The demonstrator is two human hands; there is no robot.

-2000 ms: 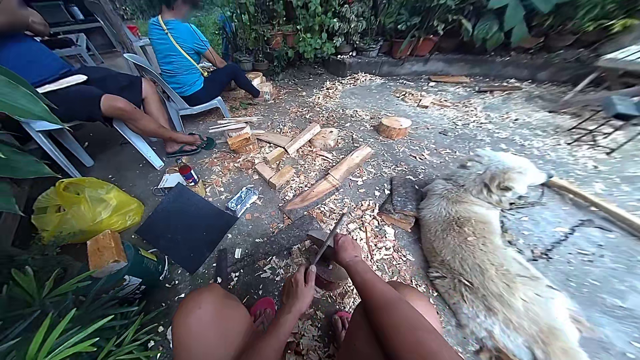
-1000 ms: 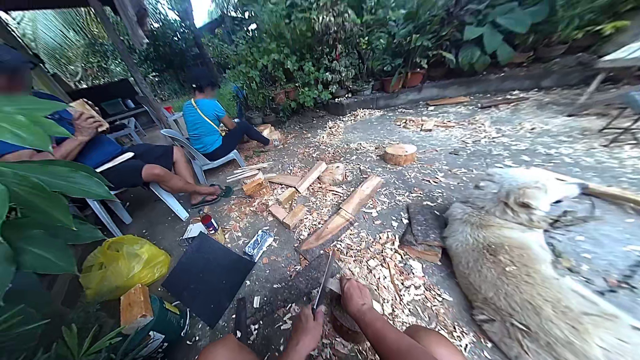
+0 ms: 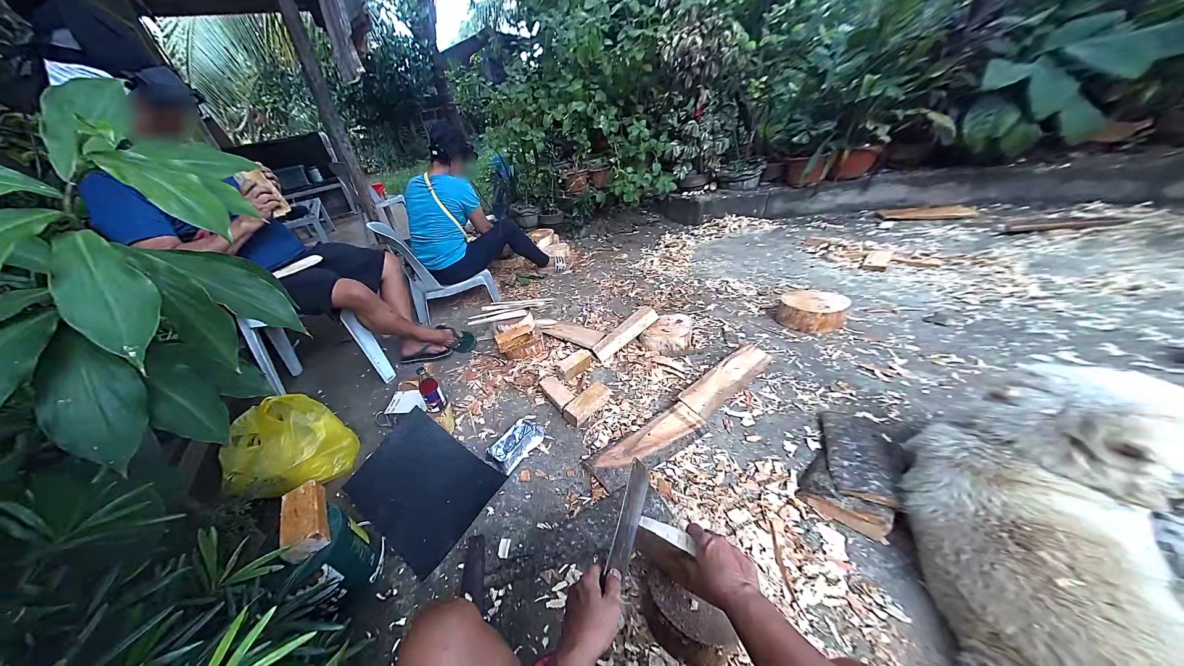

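Note:
My left hand (image 3: 592,606) is closed round the handle of a large knife (image 3: 629,518), whose blade points up and away. Just to its right, my right hand (image 3: 721,564) grips the end of a pale piece of wood (image 3: 668,541), held tilted above a round chopping block (image 3: 689,615). The blade is close beside the wood; whether they touch I cannot tell. Wood shavings (image 3: 832,592) lie around the block. Beyond it, a long split plank (image 3: 689,412) rests on the ground.
A large pale dog (image 3: 1036,527) lies at the right. At the left are a black mat (image 3: 425,490), a yellow plastic bag (image 3: 289,444) and a foil packet (image 3: 515,444). Wood blocks (image 3: 586,403) and a log slice (image 3: 813,311) sit farther off. Two people sit on plastic chairs (image 3: 421,277).
The view has tilted up and turned left. Both hands still hold the knife and the wood. The seated person at the left holds up a piece of wood, seen also one second ago.

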